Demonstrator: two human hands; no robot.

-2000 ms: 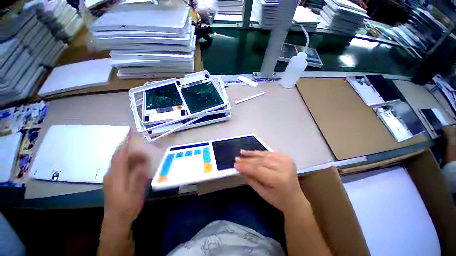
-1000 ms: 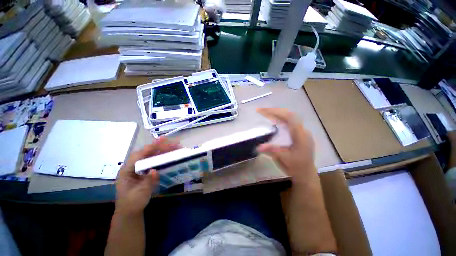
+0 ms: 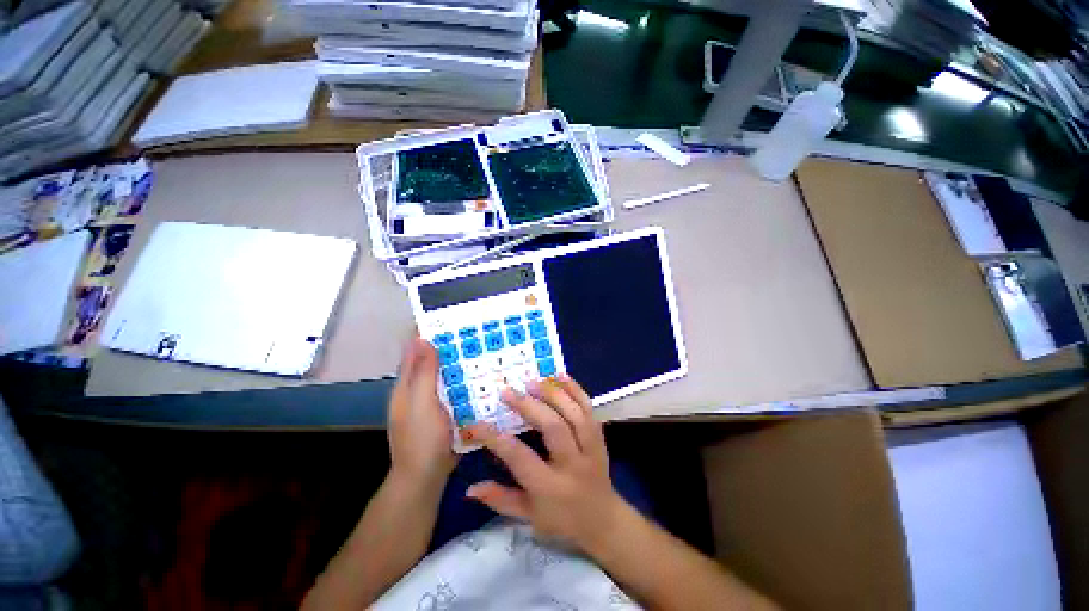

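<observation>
An assembled calculator tablet (image 3: 611, 313) lies face up in front of me, with white, blue and orange keys on the left, a grey display (image 3: 478, 287) above them and a dark screen on the right. My left hand (image 3: 420, 412) grips its lower left edge. My right hand (image 3: 552, 460) is over the lower keys with fingers spread, fingertips on or just above them; contact is hard to tell. Behind the tablet, overlapping white frames with dark green boards (image 3: 543, 183) lie on the bench.
Closed white units lie at left (image 3: 227, 292) and stand stacked at the back (image 3: 424, 60). A thin white stick (image 3: 666, 196), a squeeze bottle (image 3: 798, 131) and a cardboard sheet (image 3: 872, 275) with screen halves lie beyond. An open box (image 3: 794, 513) stands at lower right.
The tablet has turned from tilted on edge to face up, its display now visible. My right hand has left its right end and moved to the keys. The camera view has shifted.
</observation>
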